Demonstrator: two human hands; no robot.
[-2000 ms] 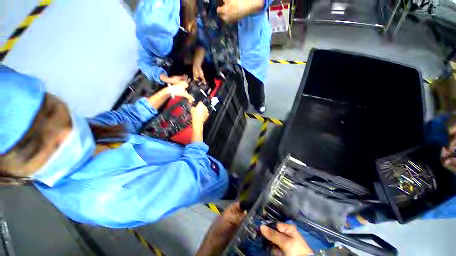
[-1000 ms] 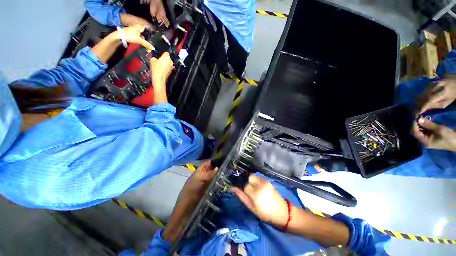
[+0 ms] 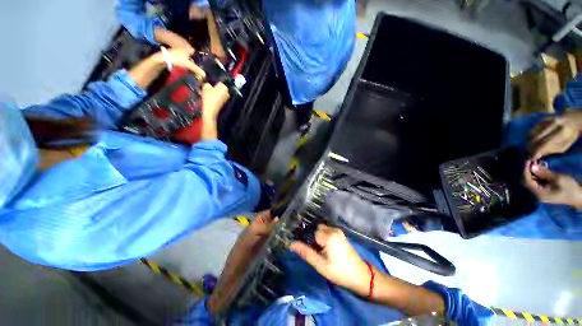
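A long dark pallet [image 3: 271, 255] stands tilted, nearly edge-on, in front of me, with thin silvery and brassy pins [image 3: 317, 194] sticking out along its face. My left hand [image 3: 258, 230] grips its left edge; the fingers are partly hidden behind it. My right hand [image 3: 332, 255], bare with a red cord on the wrist, is at the pallet's face with its fingertips on a small black fitting [image 3: 309, 233]. Whether the fitting is fixed to the pallet cannot be told.
A large black bin [image 3: 408, 121] stands ahead, with a dark handle loop [image 3: 427, 260] on the near side. A person at right is beside a parts tray [image 3: 475, 191] of loose pins. At left, people work over a bin with red lining [image 3: 188, 132].
The view has shifted over the last two seconds. My right hand stays at the black fitting, its fingers slightly moved. The person in blue beyond the red-lined bin shows further right than one second ago.
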